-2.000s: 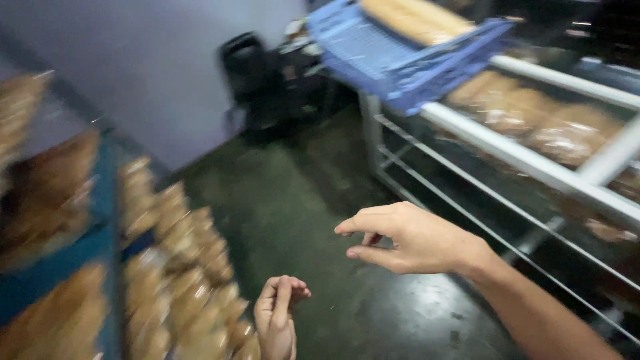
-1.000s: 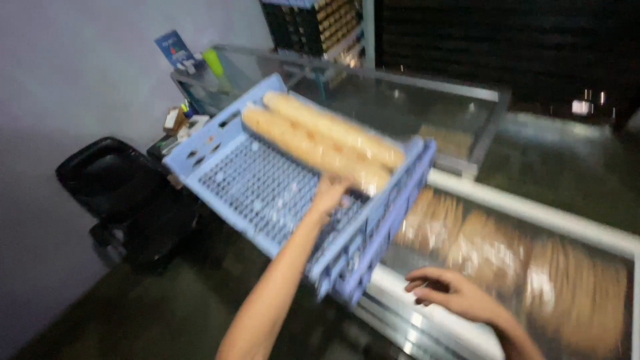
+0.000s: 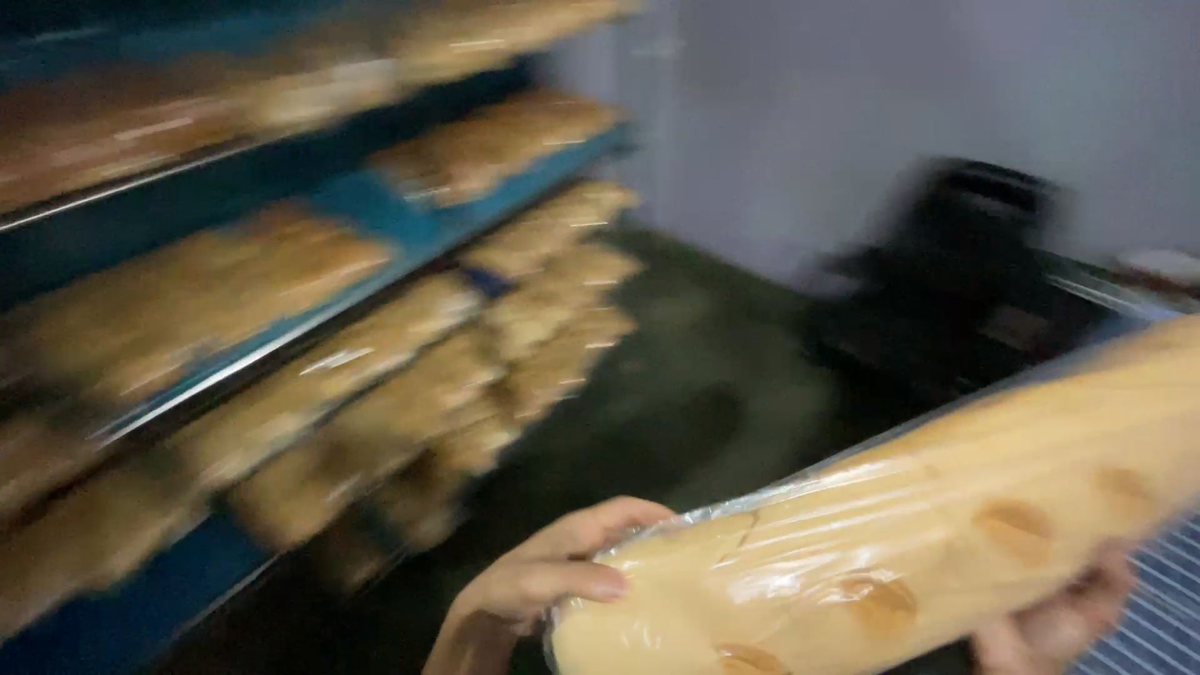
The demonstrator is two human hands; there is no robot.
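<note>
A long pale bread loaf (image 3: pixel 900 534) in clear plastic wrap slants across the lower right of the head view, with several round brown spots along its side. My left hand (image 3: pixel 553 572) grips its near end, thumb on top of the wrap. Under the loaf's lower edge, farther right, my right hand (image 3: pixel 1059 609) holds it from below; part of that hand is hidden by the loaf. The loaf's far end runs out of view at the right.
Blue shelves (image 3: pixel 375 281) on the left carry many wrapped bread packs (image 3: pixel 347 375), blurred. A black chair (image 3: pixel 947 272) stands by the pale wall (image 3: pixel 797 112). Part of a blue plastic crate (image 3: pixel 1162 600) shows at lower right, over a dark floor (image 3: pixel 694 403).
One second ago a long loaf lay in the blue crate under my reaching hand; now both hands hold a loaf up. The view has swung left to the shelves.
</note>
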